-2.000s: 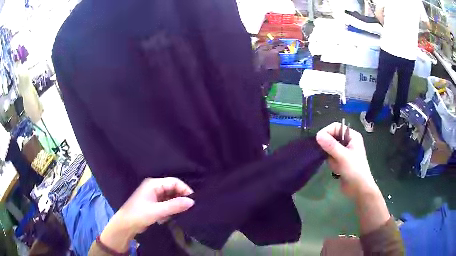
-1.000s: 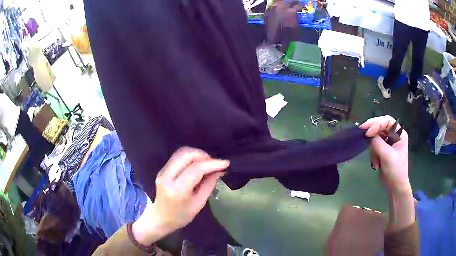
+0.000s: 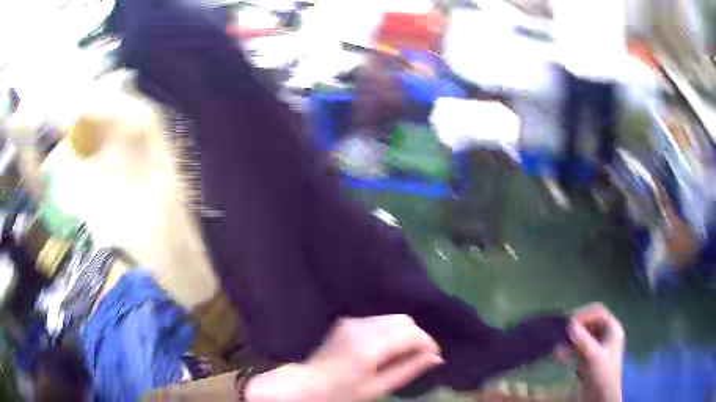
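Observation:
The frame is blurred by motion. A dark purple-black garment (image 3: 275,196) hangs from the upper left down to the bottom centre, with pale embroidery along its left edge. My left hand (image 3: 373,357) is at the bottom centre, fingers closed on the cloth by the lower edge. My right hand (image 3: 598,338) is at the lower right and pinches the far end of the dark cloth, which stretches between both hands. The snips cannot be made out in my right hand.
A pale dress form (image 3: 137,180) stands left, behind the garment. A blue cloth heap (image 3: 137,330) is at lower left, another blue cloth (image 3: 671,377) at lower right. A green bin (image 3: 420,153) and white-topped stool (image 3: 475,122) stand ahead. A person (image 3: 589,110) stands at upper right.
The garment has narrowed and swung aslant, uncovering the dress form and showing its embroidered edge. Both hands have moved lower in view, the left also rightward. Both still hold the cloth.

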